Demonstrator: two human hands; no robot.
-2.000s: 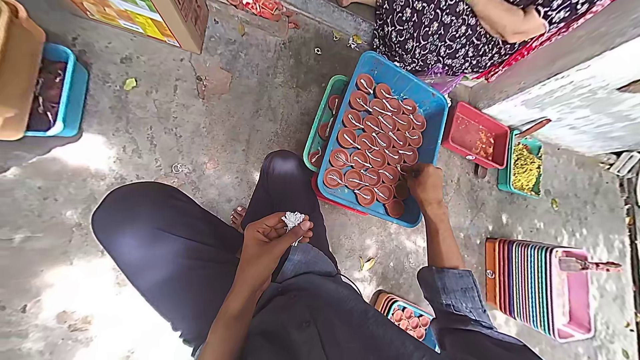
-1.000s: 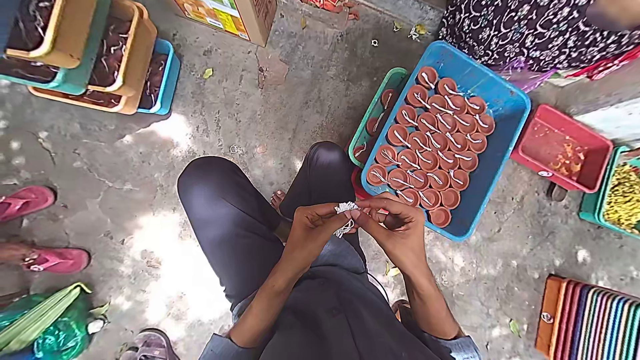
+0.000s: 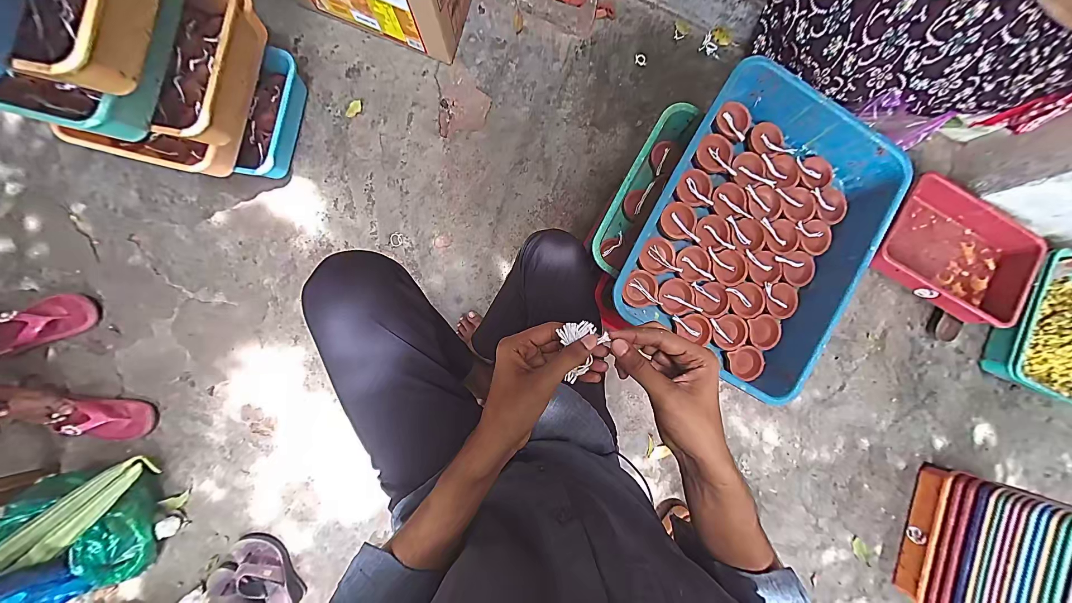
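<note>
My left hand (image 3: 536, 368) is closed around a bundle of white cotton wicks (image 3: 576, 335) in front of my knees. Close beside it, my right hand (image 3: 666, 368) pinches a white wick end between thumb and forefinger at the bundle's right side. Just beyond my right hand lies a blue plastic tray (image 3: 867, 226) with many small round clay lamps (image 3: 745, 297) packed in rows. White wicks lie in most of these lamps; a few at the near edge, such as one clay lamp (image 3: 745, 363), show none. My fingers partly hide the tray's near left corner.
A green tray (image 3: 601, 243) with clay cups sits left of the blue one. Right stand a red tub (image 3: 938, 289), a tub of yellow petals (image 3: 1047, 335) and stacked coloured trays (image 3: 980, 536). Filled tubs (image 3: 285, 126) stand upper left. A person's feet in pink slippers (image 3: 109, 417) are at left.
Two seconds ago my right hand was at the lamps in the blue tray; it then came to the wick bundle beside my left hand and is still there. The view has shifted left.
</note>
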